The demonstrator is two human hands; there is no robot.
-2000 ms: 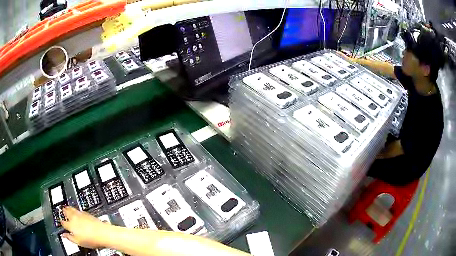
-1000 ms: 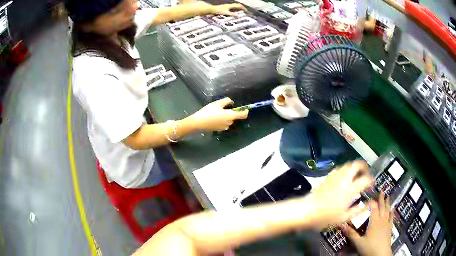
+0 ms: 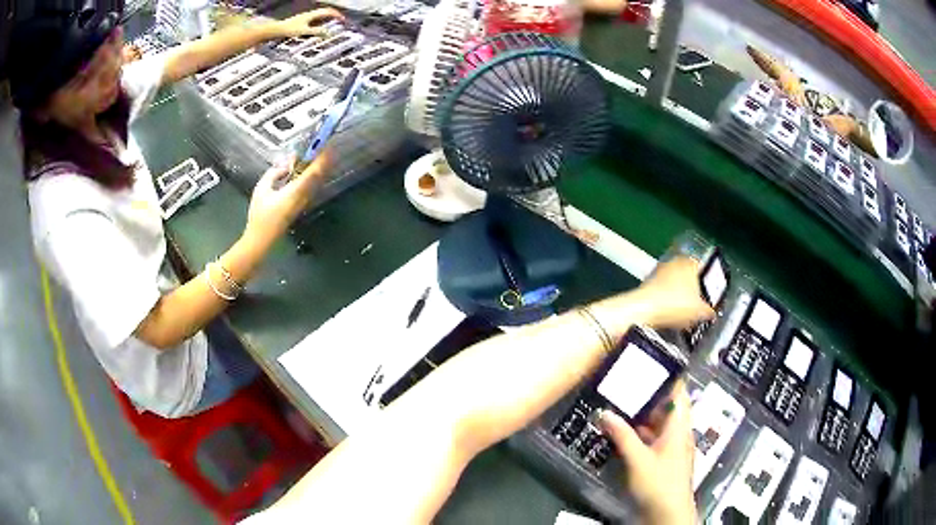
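My left hand (image 3: pixel 677 292) reaches from the lower left to the tray's far left corner. Its fingers grip a tilted keypad phone (image 3: pixel 713 279), partly hidden by the hand. My right hand (image 3: pixel 662 461), at the bottom, holds a second keypad phone (image 3: pixel 634 381) with a white screen, thumb on its edge, over the tray's near left end. The clear tray (image 3: pixel 708 367) holds a row of upright-lying black keypad phones (image 3: pixel 788 377) at the back and white pieces (image 3: pixel 757 477) with dark print in front.
A desk fan (image 3: pixel 525 118) stands left of the tray. A white sheet (image 3: pixel 339 349) bears a dark smartphone (image 3: pixel 436 361), partly behind my left arm, and a pen (image 3: pixel 419 306). At left a seated person (image 3: pixel 113 236) holds a blue phone beside a tray stack (image 3: pixel 308 144). More filled trays (image 3: pixel 811 154) lie across.
The view has shifted, so the fan sits further left. My hands have moved apart, and each now grips a phone. The other person has raised the blue phone.
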